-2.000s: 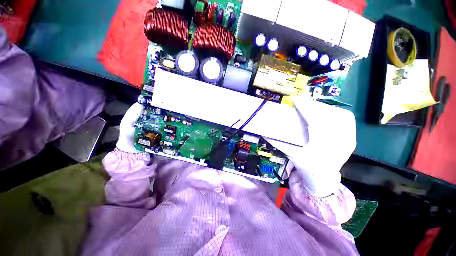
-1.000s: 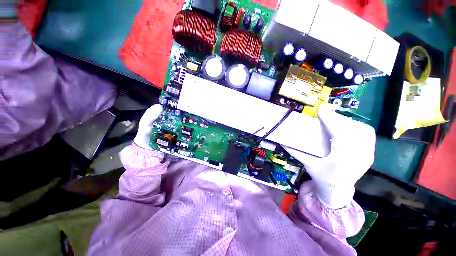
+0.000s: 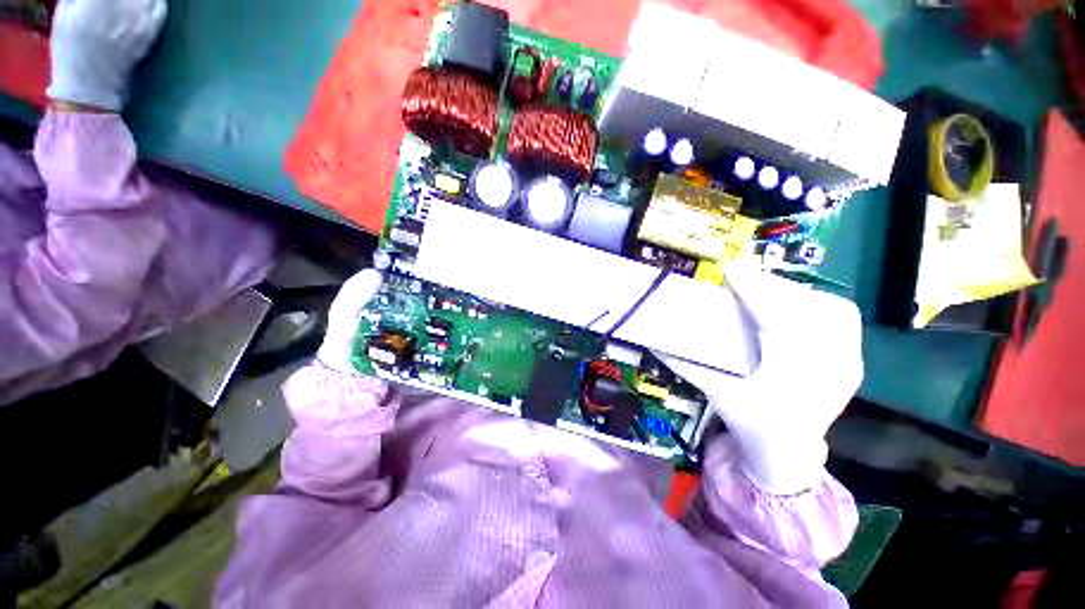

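Observation:
A large green power circuit board (image 3: pixel 494 345) is held in front of my chest, component side up. It carries copper-red toroidal inductors (image 3: pixel 552 142), a long white heatsink (image 3: pixel 571 276) across the middle, a finned heatsink (image 3: pixel 761 89) at the far edge, and an amber-taped transformer (image 3: pixel 690 217). My left hand (image 3: pixel 349 319), white-gloved, grips the board's left edge; its fingertips are partly hidden by the board. My right hand (image 3: pixel 791 357), also white-gloved, grips the right near corner, thumb and fingers around the end of the white heatsink. A dark cable (image 3: pixel 637 300) crosses that heatsink.
A red mat (image 3: pixel 333 149) lies on the green bench (image 3: pixel 238 89) beyond the board. A black tray (image 3: pixel 901 268) at the right holds a yellow tape ring (image 3: pixel 961 158) and pale yellow paper (image 3: pixel 970 256). A co-worker's gloved hand (image 3: pixel 101 48) and sleeve are at the left.
Over the last second the board and both hands have shifted slightly left in view. More red mat shows beyond the board. The co-worker's gloved hand has come into view at the upper left.

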